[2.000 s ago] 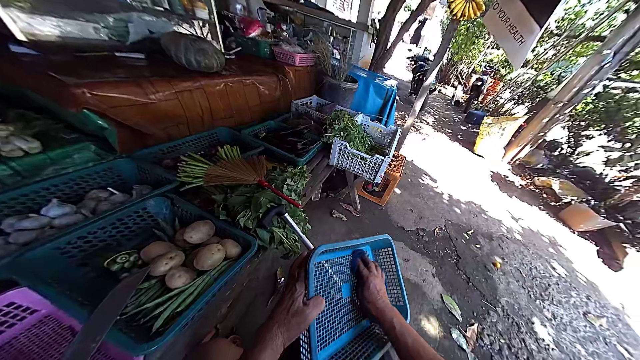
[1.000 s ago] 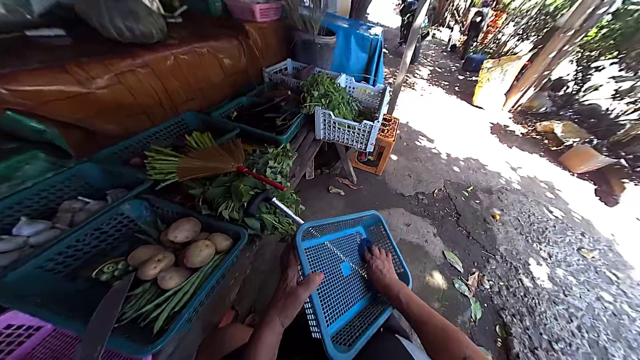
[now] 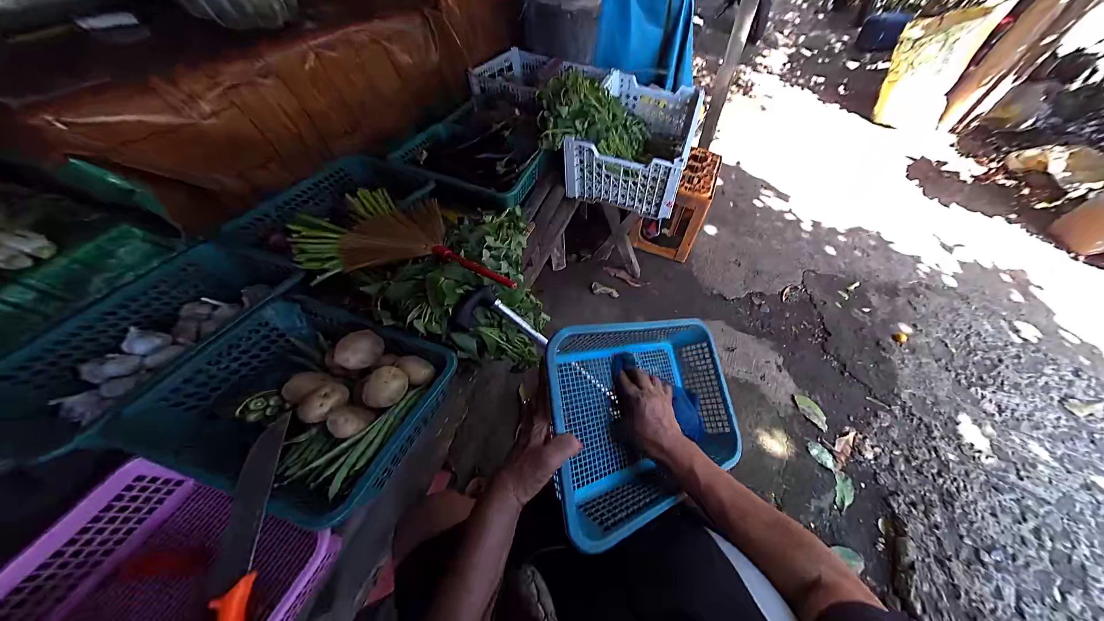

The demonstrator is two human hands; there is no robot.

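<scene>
A blue plastic mesh basket [image 3: 586,500] rests tilted above my lap. My left hand [image 3: 536,453] grips its left side, the thumb over the rim and the fingers hidden behind the wall. Inside the basket, my right hand [image 3: 647,410] presses a blue cloth [image 3: 687,414] against the mesh bottom; part of the cloth shows beyond the fingers. A cane with a black handle and metal shaft [image 3: 517,323] leans behind the basket, its shaft showing through the mesh.
At left, a teal basket [image 3: 444,379] holds potatoes [image 3: 384,386] and long green beans, beside a large knife [image 3: 254,500] over a purple basket [image 3: 129,492]. Garlic [image 3: 147,341], a small broom [image 3: 397,237], leafy greens [image 3: 431,289] and a grey crate [image 3: 621,177] lie beyond.
My right hand has moved about inside the basket with the cloth, and more of the cloth now shows. My left hand still holds the basket's left side. The view has tipped down.
</scene>
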